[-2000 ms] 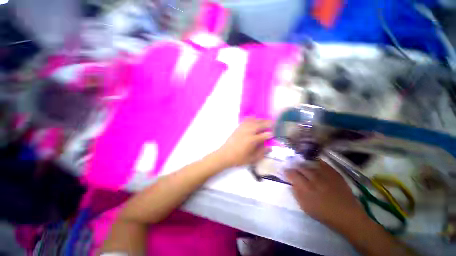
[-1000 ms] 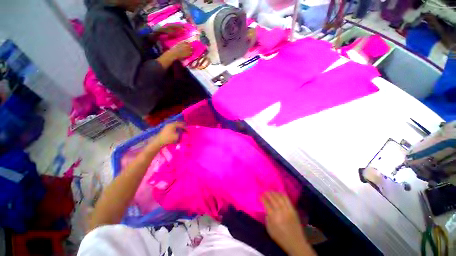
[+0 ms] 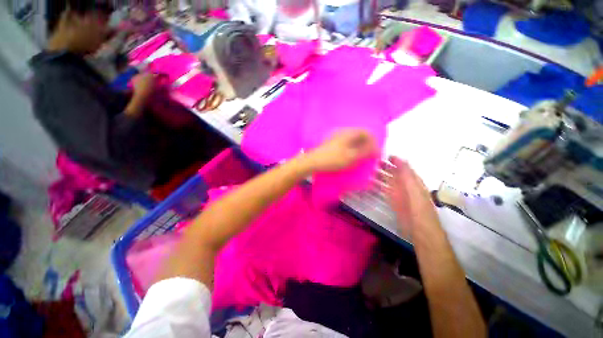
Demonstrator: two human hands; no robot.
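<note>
A bright pink fabric panel (image 3: 344, 86) lies on the white table, with a part hanging toward the table's front edge. My left hand (image 3: 344, 150) is over this panel, fingers curled and blurred; whether it grips the cloth cannot be told. My right hand (image 3: 404, 191) is just right of the panel over the table edge, blurred, fingers extended. A pink heap of pieces (image 3: 291, 247) lies at lap level below my left forearm, in and beside a blue basket (image 3: 122, 254).
The sewing machine (image 3: 529, 142) stands at right, with scissors (image 3: 555, 261) and a black rectangle (image 3: 562, 204) near it. Another person (image 3: 86, 125) sits at left by a second machine (image 3: 235, 59). Orange-handled scissors (image 3: 210, 100) lie near that machine.
Both hands have moved up from the pink heap to the table edge. A pink piece now hangs at the edge under my left hand. The view has shifted, bringing the machine further in.
</note>
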